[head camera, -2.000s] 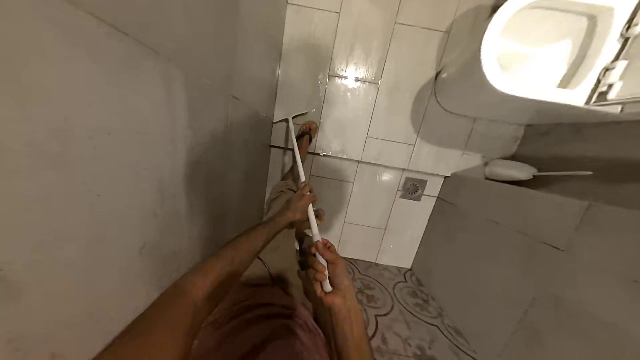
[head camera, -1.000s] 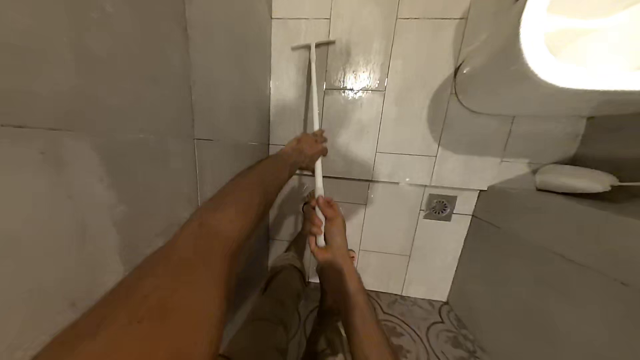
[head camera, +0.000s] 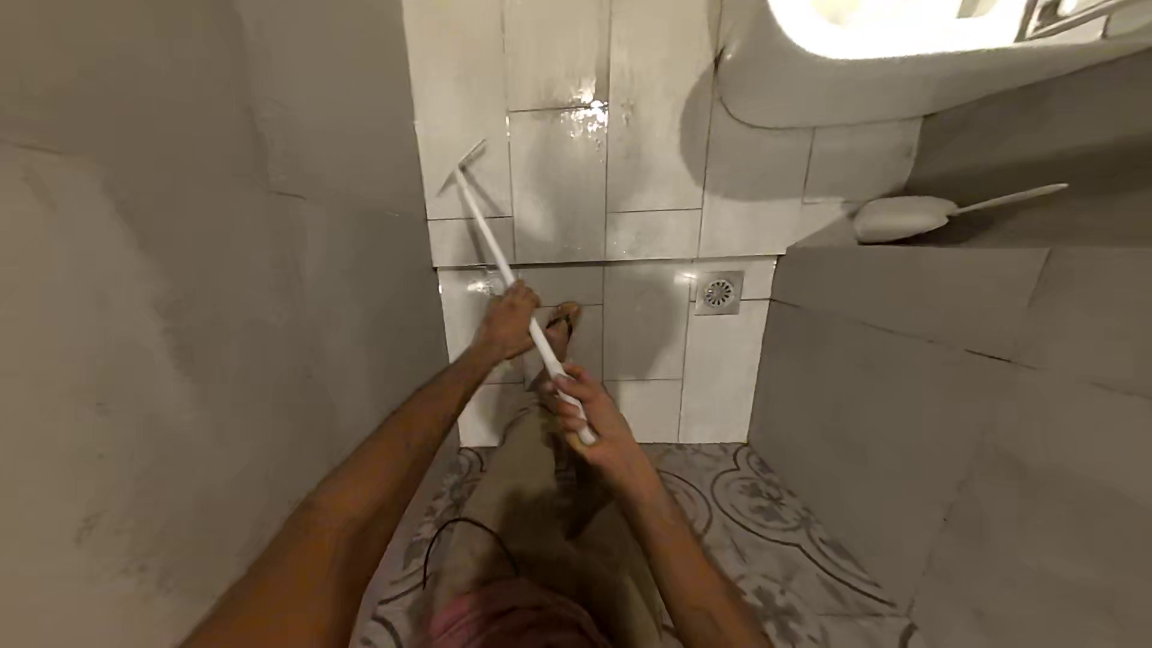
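Note:
A floor squeegee with a long white handle (head camera: 489, 236) slants across the wet tiled floor. Its thin blade (head camera: 463, 167) lies on the pale tiles near the left wall, angled from lower left to upper right. Partway down the handle, my left hand (head camera: 509, 320) is closed around it. My right hand (head camera: 592, 416) grips the handle close to its lower end.
A metal floor drain (head camera: 719, 292) sits right of my sandalled foot (head camera: 564, 317), below a low tile step. At the upper right is a white toilet (head camera: 810, 90), with a white toilet brush holder (head camera: 904, 219) by the right wall. Grey walls flank both sides.
Over the last second the squeegee's blade has come back nearer to me and turned from roughly level to a slant. Both hands have stayed on the handle.

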